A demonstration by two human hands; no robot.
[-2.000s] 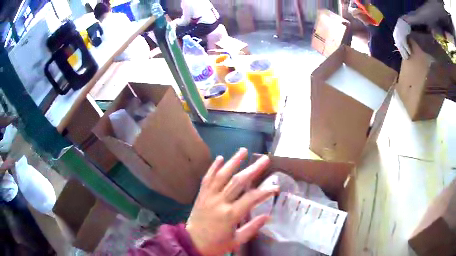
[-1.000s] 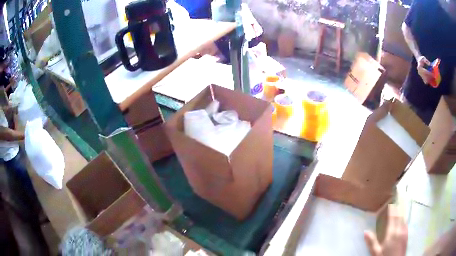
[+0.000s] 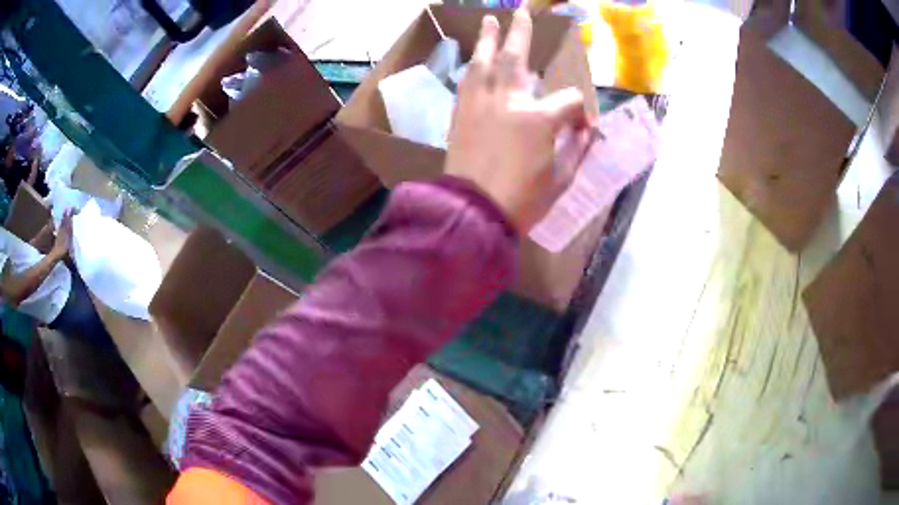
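My left hand (image 3: 513, 123), in a maroon sleeve, is over an open carton (image 3: 557, 271) on the green belt. Its thumb and index finger pinch a pinkish printed sheet (image 3: 601, 178); the other fingers are raised. A white bagged product (image 3: 419, 104) shows inside that carton, partly hidden by the hand. White printed sheets (image 3: 419, 444) lie overlapping on brown cardboard at the bottom, below my forearm. My right hand cannot be made out; only a tiny pinkish blur shows at the bottom edge.
A carton with printed stripes (image 3: 296, 148) stands left, behind the green frame post (image 3: 232, 212). An open carton (image 3: 212, 296) is below it. More cartons (image 3: 789, 128) stand right on the pale tabletop (image 3: 729, 325). Yellow tape rolls (image 3: 631, 44) are at the top. Another person's arm (image 3: 39, 266) shows far left.
My left hand has come into view over the belt carton with the pinkish sheet. The right-side hand seen a second ago has left its place. The view has shifted, and the printed white sheets now show.
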